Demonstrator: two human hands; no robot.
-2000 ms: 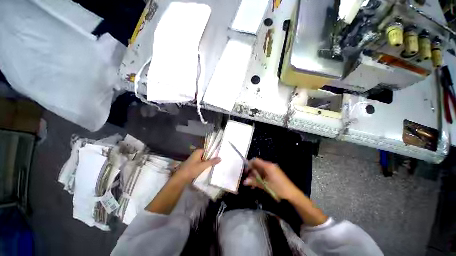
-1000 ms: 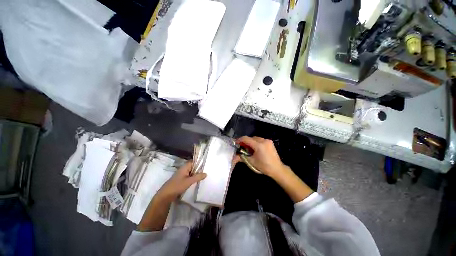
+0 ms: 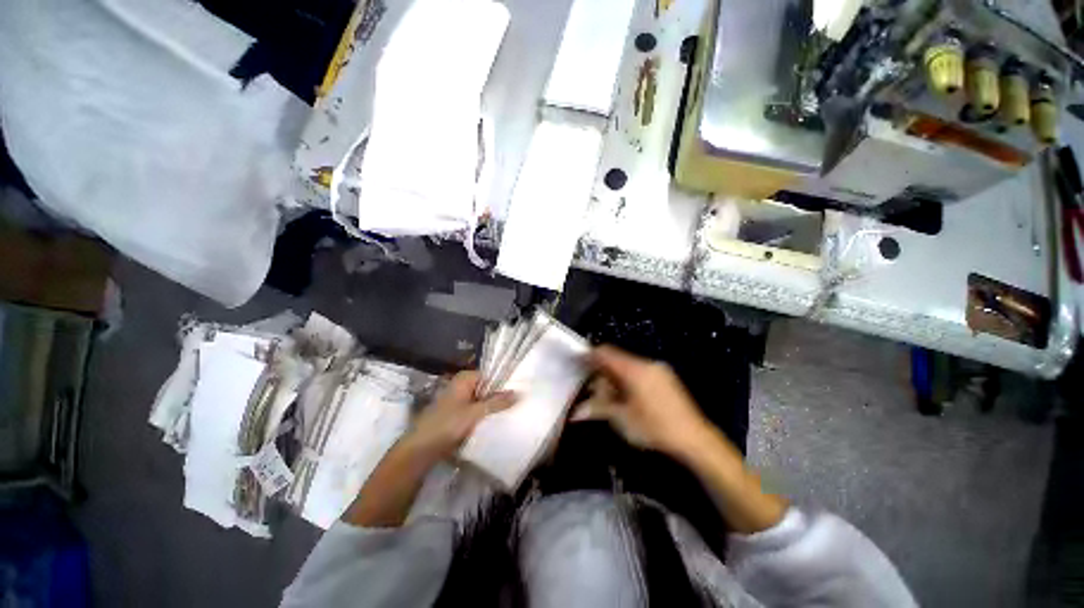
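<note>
My left hand [image 3: 458,410] holds a stack of white cut pieces [image 3: 529,398] by its left side, above my lap. The stack is tilted to the right, and its grey-brown edges are fanned at the top left. My right hand [image 3: 648,398] is at the stack's upper right corner, with its fingers on the edge. It is slightly blurred, and no snips can be made out in it. A chain of sewn white pieces [image 3: 553,196] hangs over the table's front edge, just above the stack.
A larger white pile [image 3: 428,119] lies on the machine table [image 3: 761,291]. The overlock machine [image 3: 761,107] is at upper right. Tagged bundles [image 3: 279,428] are at lower left, below table level. Large white fabric [image 3: 131,143] drapes at far left. A tool recess [image 3: 1004,311] is at right.
The stack has turned from nearly upright to slanting right, and its layers are more fanned. My right hand's fingers have moved onto its corner. The snips seen earlier in that hand no longer show.
</note>
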